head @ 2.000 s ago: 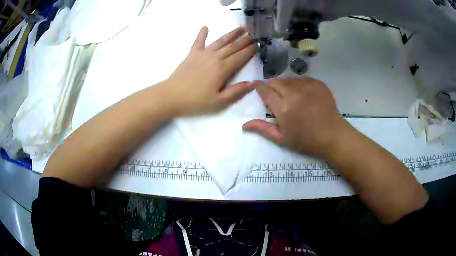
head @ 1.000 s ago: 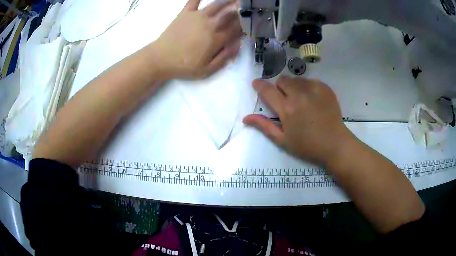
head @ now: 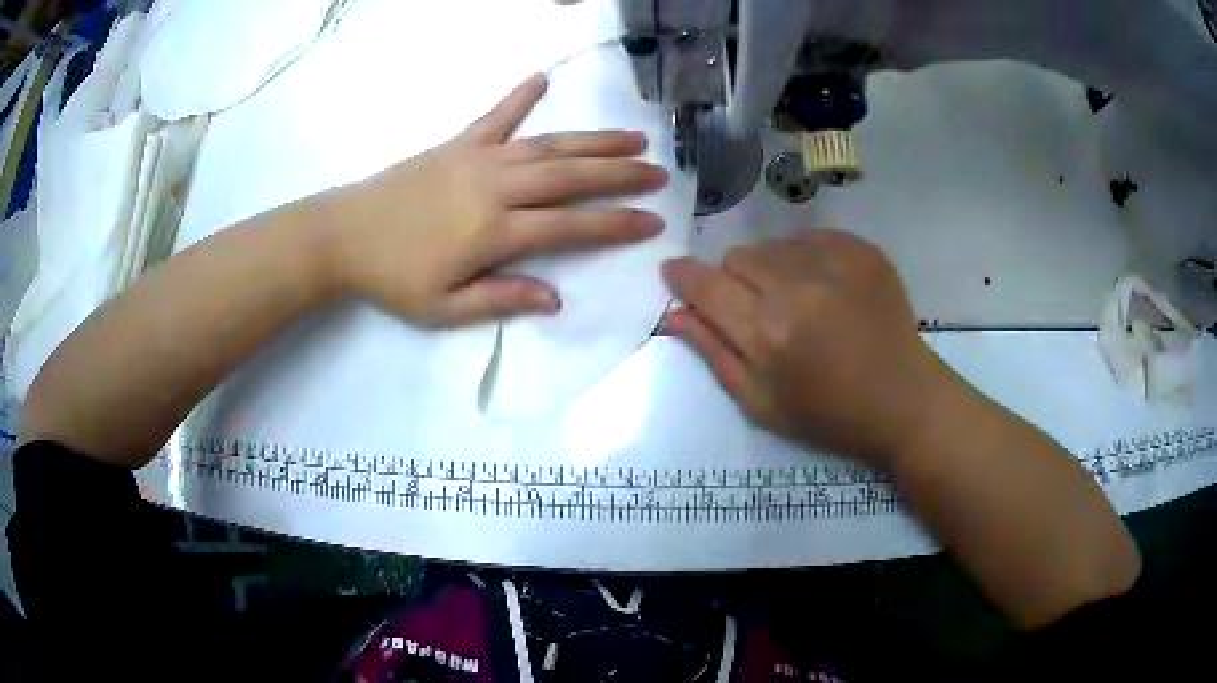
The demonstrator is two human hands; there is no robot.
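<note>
A white cut piece [head: 601,300] with a rounded edge lies flat on the table, its right edge beside the presser foot [head: 686,138] of the sewing machine. My left hand [head: 501,220] lies flat on the piece with fingers spread, left of the foot. My right hand [head: 787,334] is in front of the foot, with thumb and index fingertip close together at the piece's right edge. Whether they pinch the cloth is hard to tell. A small fold or slit shows in the cloth below my left thumb.
A layered white stack [head: 134,200] lies at the left. Rounded white pieces [head: 220,54] lie at the back left. A cream scrap [head: 1145,340] is at the right. A printed ruler [head: 574,494] runs along the front edge. The machine head [head: 934,30] overhangs the back right.
The cloth has turned and moved, so its pointed corner no longer shows in front and a rounded edge does. My left hand has come back toward me and flattened; my right hand has moved slightly.
</note>
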